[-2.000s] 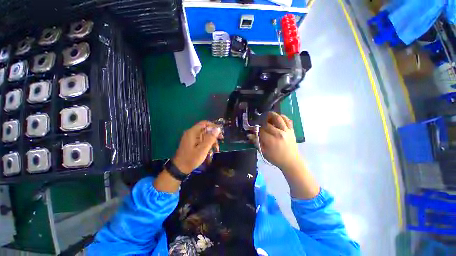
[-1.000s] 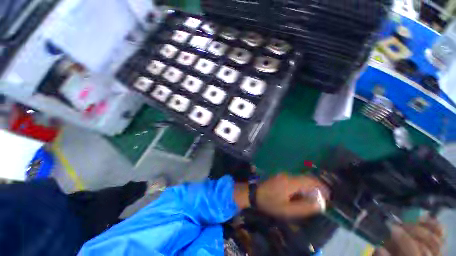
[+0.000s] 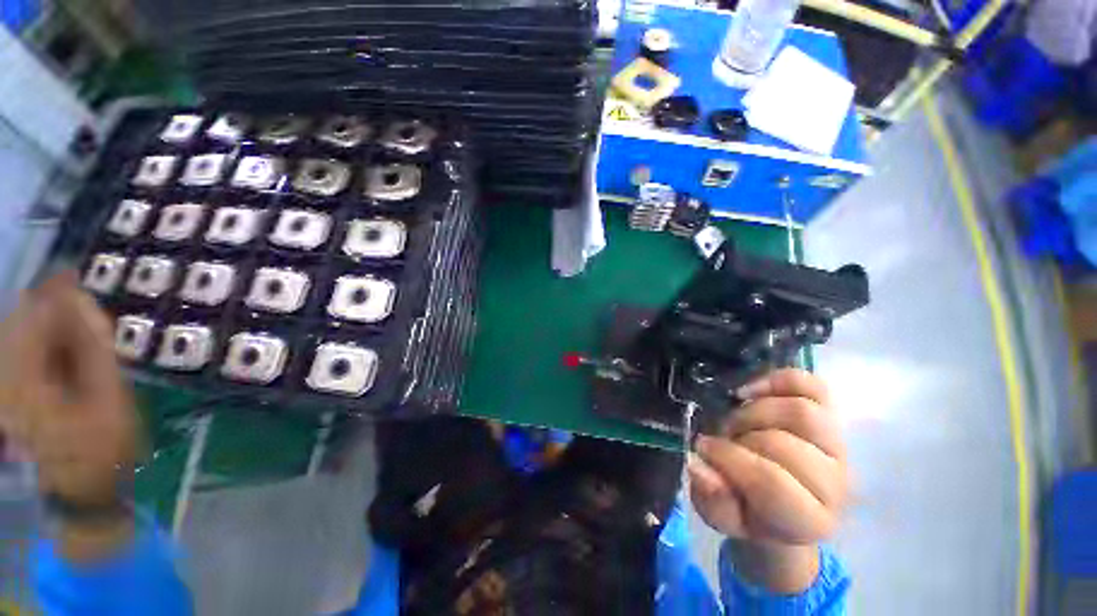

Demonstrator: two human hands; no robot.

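The black fixture [image 3: 764, 301] stands on its dark base plate on the green mat. A red knob tip [image 3: 571, 360] shows at its left; no red clamp handle is visible. My right hand [image 3: 776, 463] is curled at the fixture's front right beside a thin pale tube; what its fingers hold is hidden. My left hand [image 3: 72, 391] is blurred at the far left, over the tray's left edge; whether it holds anything cannot be told. The black tray [image 3: 415, 349] holds rows of silver square housings [image 3: 343, 367] with dark centre holes.
Tall black tray stack [image 3: 529, 114] behind the tray, with a white sheet [image 3: 577, 229] hanging beside it. Blue box [image 3: 770, 175] at the back carries black rings, a yellowish block, a clear cylinder and white paper. Ribbed silver parts [image 3: 651, 207] and a small silver square [image 3: 709, 242] lie before it.
My left hand has moved from beside the fixture to the far left. The red clamp handle, upright two seconds ago, no longer shows. The view has shifted. My right hand remains at the fixture.
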